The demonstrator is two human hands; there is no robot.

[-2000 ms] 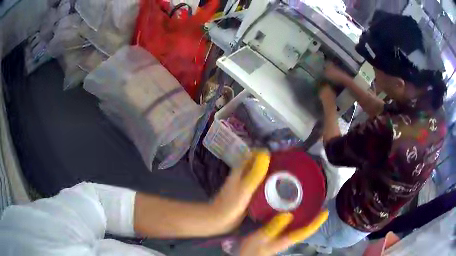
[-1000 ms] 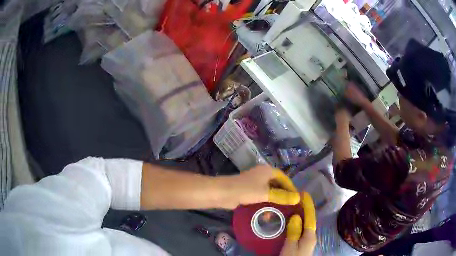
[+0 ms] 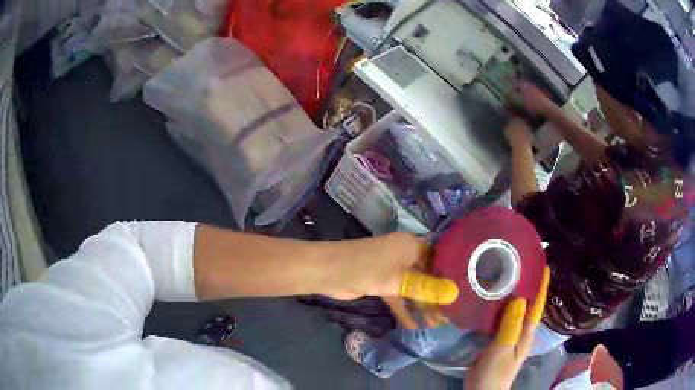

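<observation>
A dark red tape roll [image 3: 456, 255] with a white ring core [image 3: 475, 283] is held up in the air, its flat face towards me. My left hand [image 3: 387, 268] reaches in from the left and grips the roll's left edge, with a yellow finger cot on a digit lying over the face. Its other fingers are blurred and partly hidden. My right hand [image 3: 504, 352] comes up from the bottom edge, its yellow-covered fingers against the roll's lower right side.
A co-worker in a dark red patterned top [image 3: 583, 228] has both hands at a white machine [image 3: 449, 49] with a white shelf [image 3: 434, 114]. A white basket [image 3: 354, 187], a clear bag of packed pieces [image 3: 244, 126] and a red bag [image 3: 286, 46] stand beyond my left arm.
Since a second ago the roll has moved up and right in view and shows more of its face. My left hand has shifted from its top to its left edge. The camera view has shifted.
</observation>
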